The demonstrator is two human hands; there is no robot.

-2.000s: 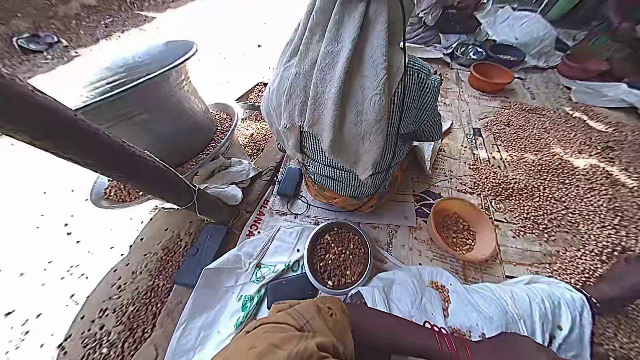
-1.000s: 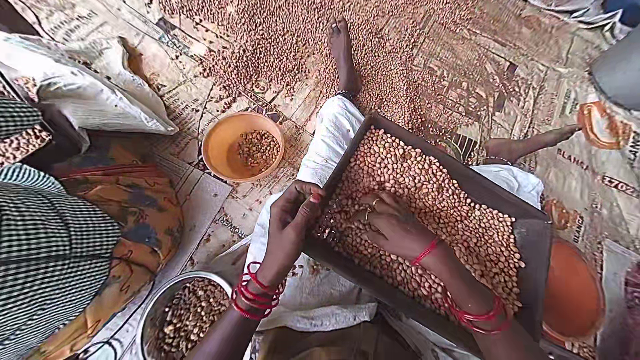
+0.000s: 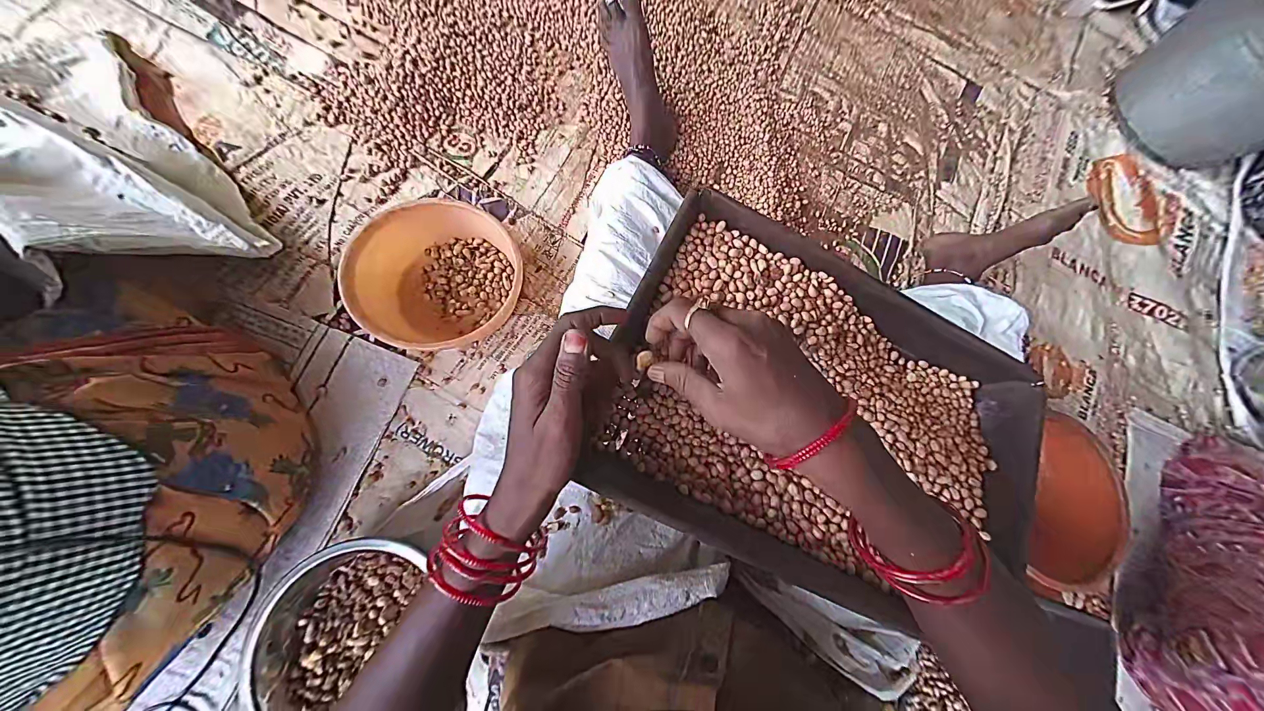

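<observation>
A dark rectangular tray (image 3: 1007,415) full of shelled nuts or seeds (image 3: 869,405) lies tilted across my lap, over a white cloth (image 3: 622,232). My left hand (image 3: 563,395) is at the tray's left corner, thumb raised and fingers curled; what its palm may hold is hidden. Over the nuts, my right hand (image 3: 736,370) has thumb and forefinger at a single pale yellowish nut (image 3: 644,360), close to the left fingers. Dark skins or husk bits (image 3: 622,425) lie just below the two hands. Red bangles circle both wrists.
An orange bowl (image 3: 370,267) with some nuts stands left of the tray, a steel bowl (image 3: 262,612) of darker nuts at lower left. Another orange bowl (image 3: 1076,504) is right. Loose nuts cover the printed floor sheet ahead. A person in patterned cloth (image 3: 237,464) sits left; a grey container (image 3: 1190,89) stands upper right.
The view has swung down onto the tray since the first frame. One second ago my right hand lay spread on the nuts; now its fingertips are drawn together beside my left hand.
</observation>
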